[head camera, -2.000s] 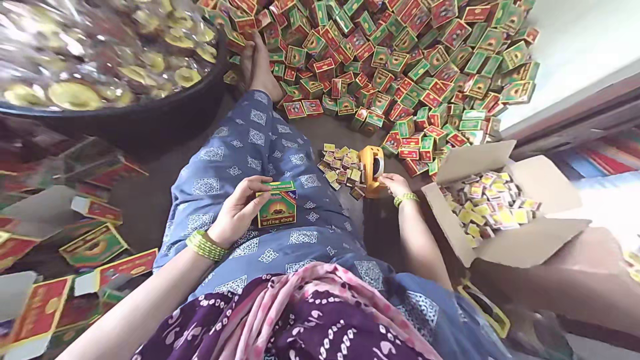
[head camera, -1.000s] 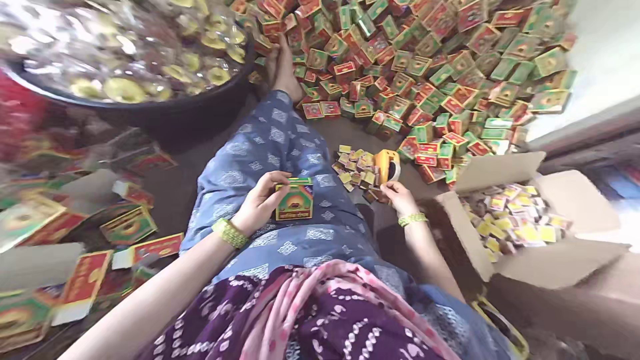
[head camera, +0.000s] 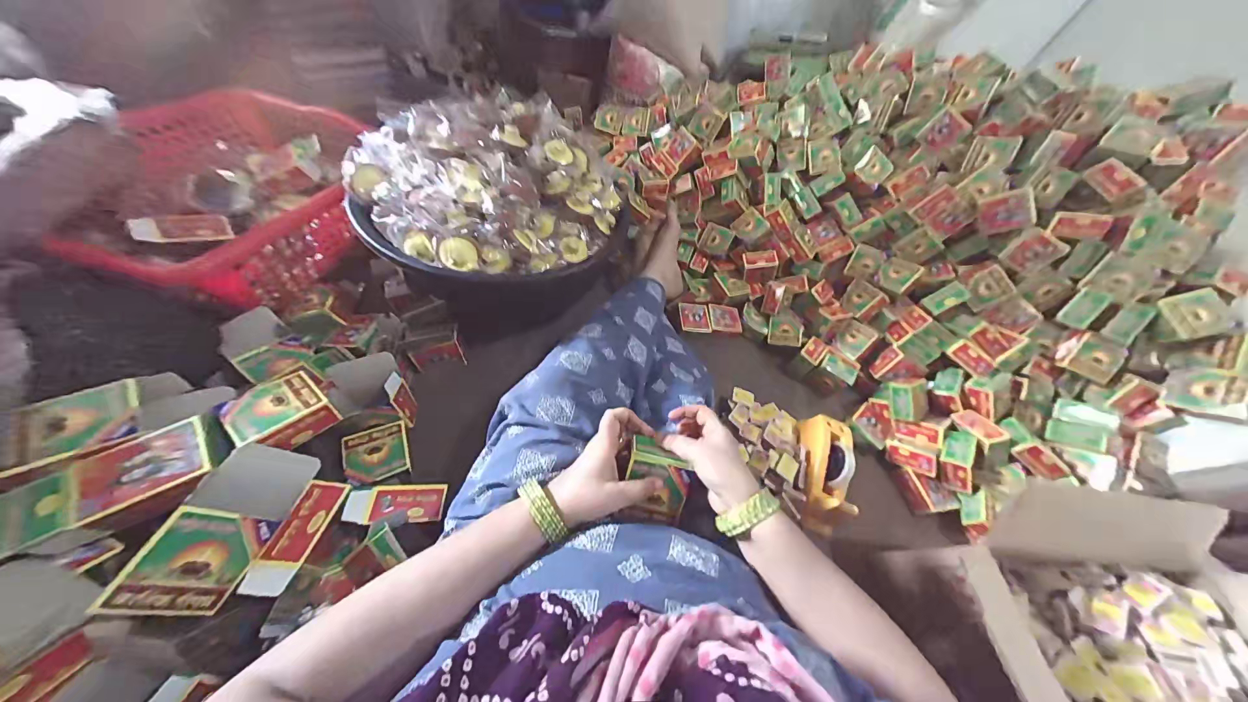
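My left hand holds a small printed green and red cardboard box upright over my lap. The fingers of my right hand are at the box's top edge; whether they grip a flap or tape is too small to tell. To the right of my right hand, a yellow tape dispenser stands on the floor. Beside it lies a small pile of little yellow and white packets.
Printed boxes are heaped ahead and right. A black tub holds clear-wrapped items, with a red plastic basket behind. Boxes with raised flaps lie left. An open carton of small packets stands lower right.
My right hand has left the yellow tape dispenser and come to the box in my left hand. The view has swung left.
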